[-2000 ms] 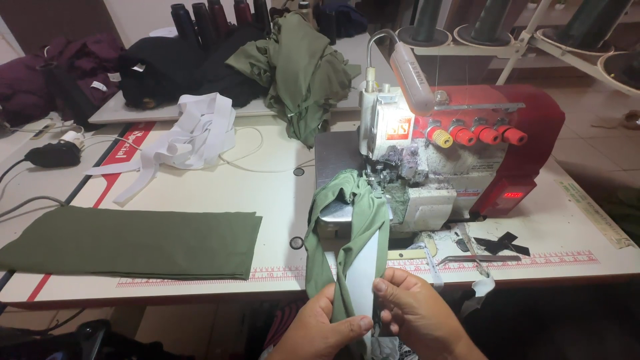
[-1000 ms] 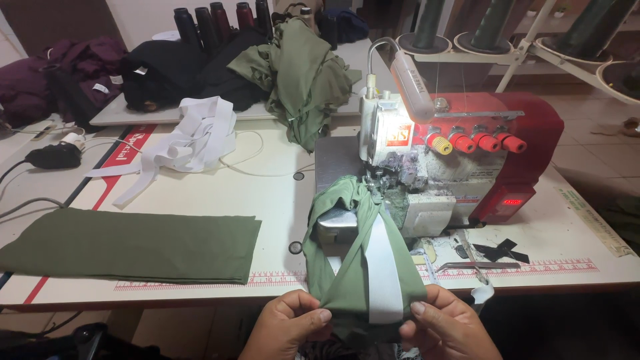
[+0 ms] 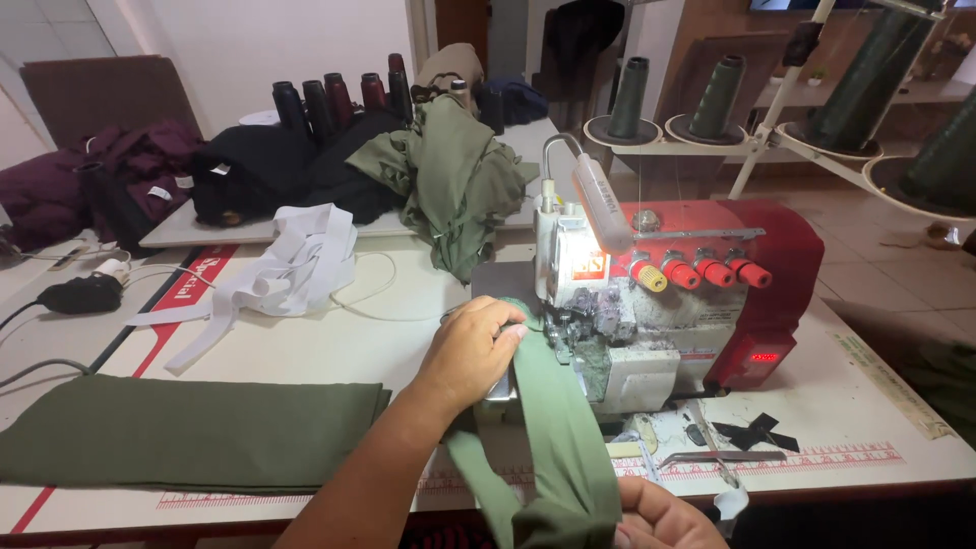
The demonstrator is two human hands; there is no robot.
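Observation:
A loop of green fabric (image 3: 560, 412) hangs from the needle area of a red and white overlock sewing machine (image 3: 663, 305) over the table's front edge. My left hand (image 3: 476, 343) pinches its upper part just left of the presser foot. Lower down, at the bottom edge of the view, my right hand (image 3: 659, 515) grips the right side of the same fabric; part of that hand is cut off. The machine's lamp (image 3: 602, 202) is lit. None of the white elastic shows in the loop from this angle.
Folded green fabric (image 3: 191, 435) lies at left, white elastic (image 3: 293, 263) behind it. Green garments (image 3: 465, 175), black cloth (image 3: 259, 171) and several thread cones (image 3: 339, 99) sit farther back. Tweezers (image 3: 724, 456) and black scraps (image 3: 759, 433) lie before the machine. A thread stand (image 3: 686, 149) rises behind it.
My left hand has moved from the lower end of the loop up to the fabric beside the presser foot. My right hand has shifted lower. The white strip seen in the loop is out of sight.

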